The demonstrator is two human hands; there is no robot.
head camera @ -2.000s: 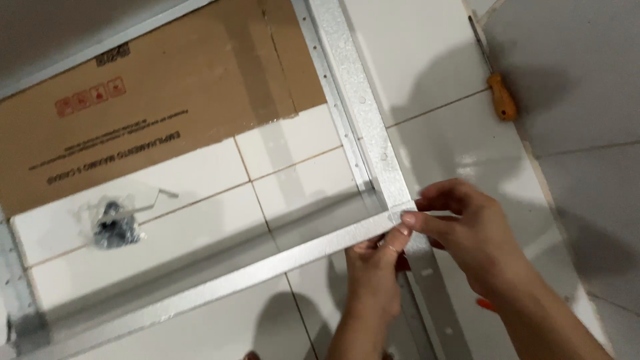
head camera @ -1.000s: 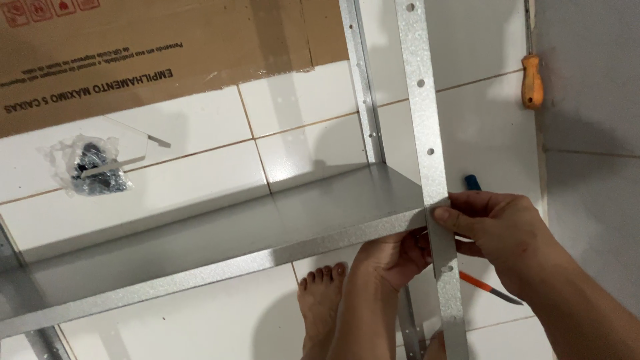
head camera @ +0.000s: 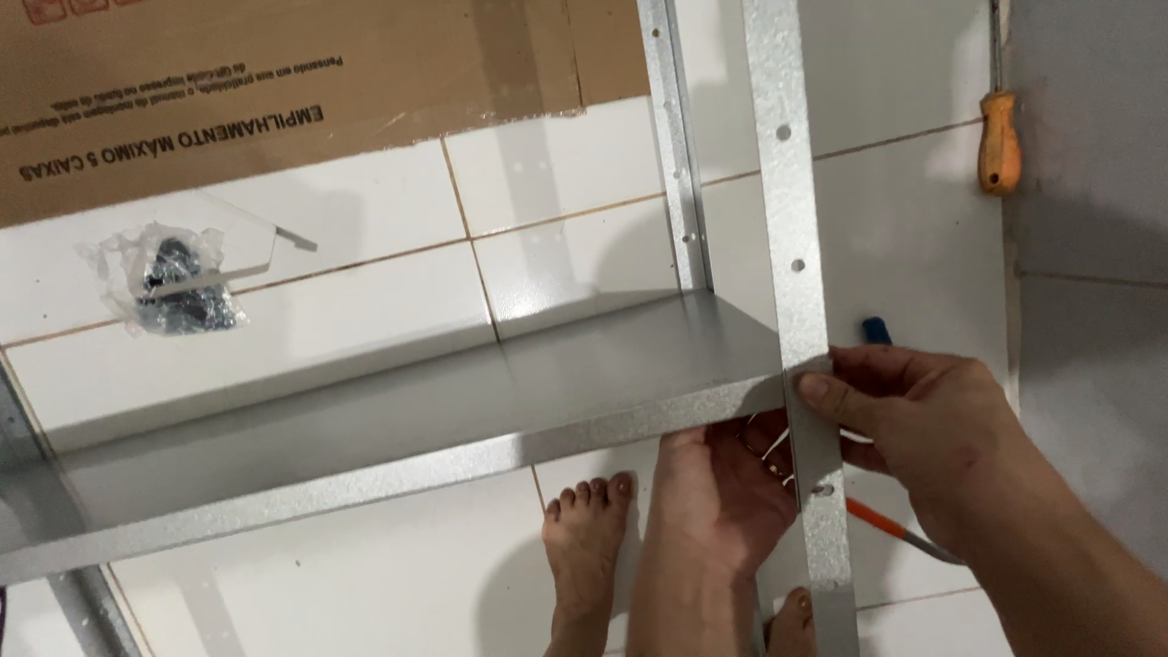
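A galvanized metal shelf panel (head camera: 411, 383) meets a perforated metal upright post (head camera: 792, 201) at its right end. My right hand (head camera: 922, 411) pinches this post at the joint, thumb on its front face and fingers behind. Beneath the shelf's lip, my left hand (head camera: 739, 493) reaches up at the same corner, its fingertips partly hidden behind the post; whether they grip anything does not show. Farther back, another perforated post (head camera: 677, 146) stands at the shelf's rear right corner.
A clear plastic bag of dark hardware (head camera: 187, 287) lies on the tiles, left of a printed cardboard sheet's (head camera: 411, 73) lower edge. An orange-handled screwdriver (head camera: 999, 146) lies by the wall. An orange-and-grey tool (head camera: 890, 525) and a blue-ended item (head camera: 876, 330) are near my right hand. Bare feet (head camera: 589, 538) are below.
The view has shifted, showing the shelf's surface and the front post more fully. Both hands stay at the same corner.
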